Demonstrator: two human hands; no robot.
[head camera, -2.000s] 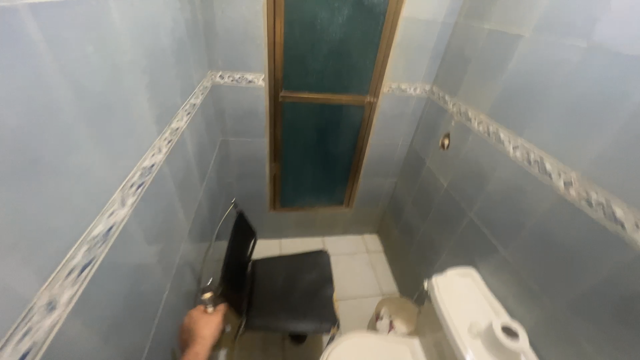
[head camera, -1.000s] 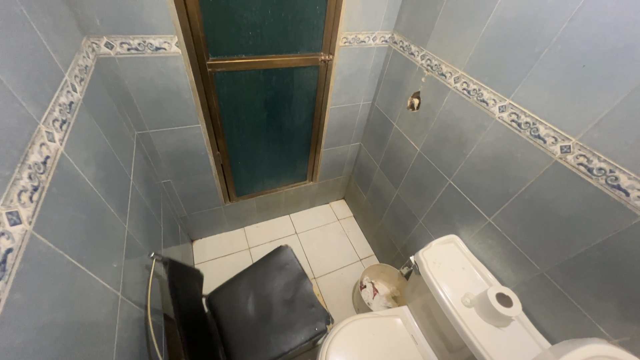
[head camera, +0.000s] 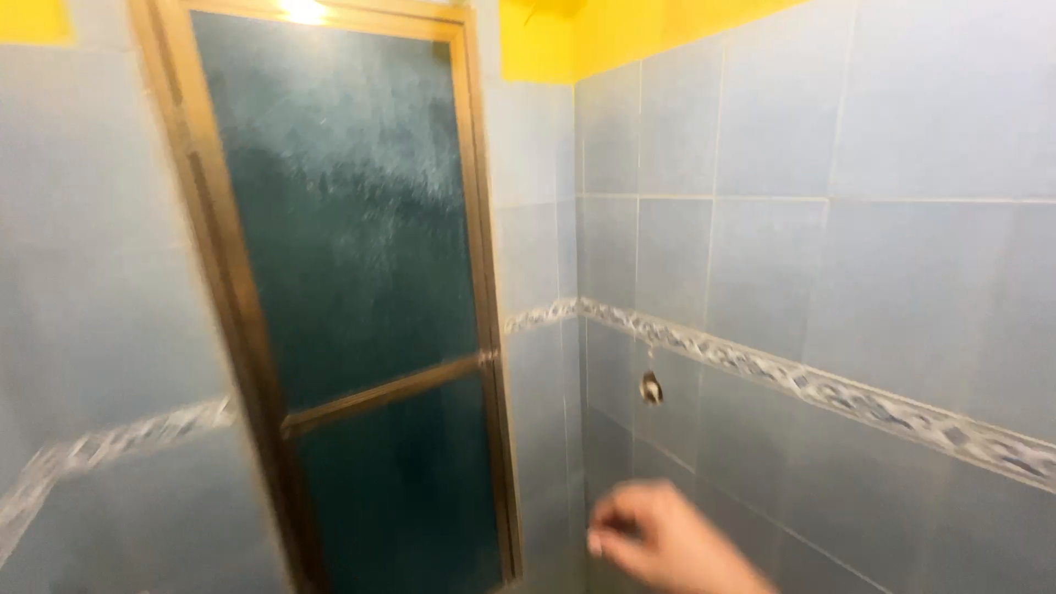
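My right hand (head camera: 660, 536) is raised at the bottom of the view, right of centre, coming in from the lower right. It is blurred; the fingers curl loosely with a gap before the thumb, and nothing shows between them. Farther off, above the hand, a small hole with something in it (head camera: 651, 388) sits in the blue-grey tiled wall. To the hand's left stands a door or panel with dark green panes (head camera: 371, 223) in a gold-brown metal frame (head camera: 487, 247); it looks closed. My left hand is out of view.
Tiled walls (head camera: 767, 272) meet in a corner right of the framed panel. A patterned border strip (head camera: 792, 375) runs along them, and yellow paint (head camera: 660, 33) covers the wall above the tiles. A bright light reflects at the frame's top.
The view has tilted up, so the black chair, toilet and waste bin have left it. A hand was at the chair's back two seconds ago; my right hand has come into view.
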